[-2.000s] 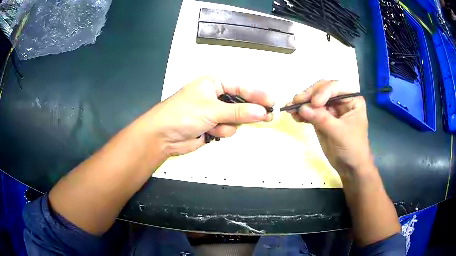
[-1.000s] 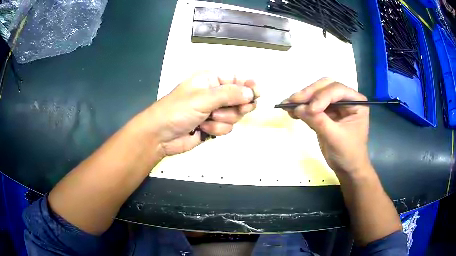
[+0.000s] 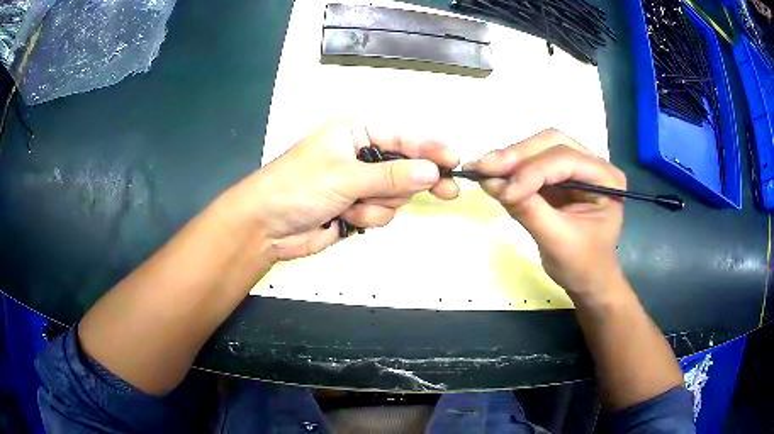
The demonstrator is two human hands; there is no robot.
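My left hand (image 3: 339, 182) holds several small black parts in its curled fingers and palm; some show above the thumb and below the palm. Its thumb and index finger pinch a small part that they mostly hide. My right hand (image 3: 556, 195) grips a thin black cable (image 3: 594, 188) between thumb and fingers. The cable's left end meets the left fingertips; whether it is inside the small part is hidden. Its thicker right end sticks out past the right hand. Both hands are above the white work sheet (image 3: 407, 271).
A grooved metal block (image 3: 406, 40) lies at the top of the sheet. A pile of black cables (image 3: 552, 21) lies at the sheet's top right. A blue bin (image 3: 692, 157) with black cables stands at right. A clear plastic bag (image 3: 98, 51) lies at upper left on the green mat.
A second ago the cable's left end was apart from my left hand; now it meets the left fingertips. Its right end has tilted down. The left fingers have shifted, showing black parts above the thumb.
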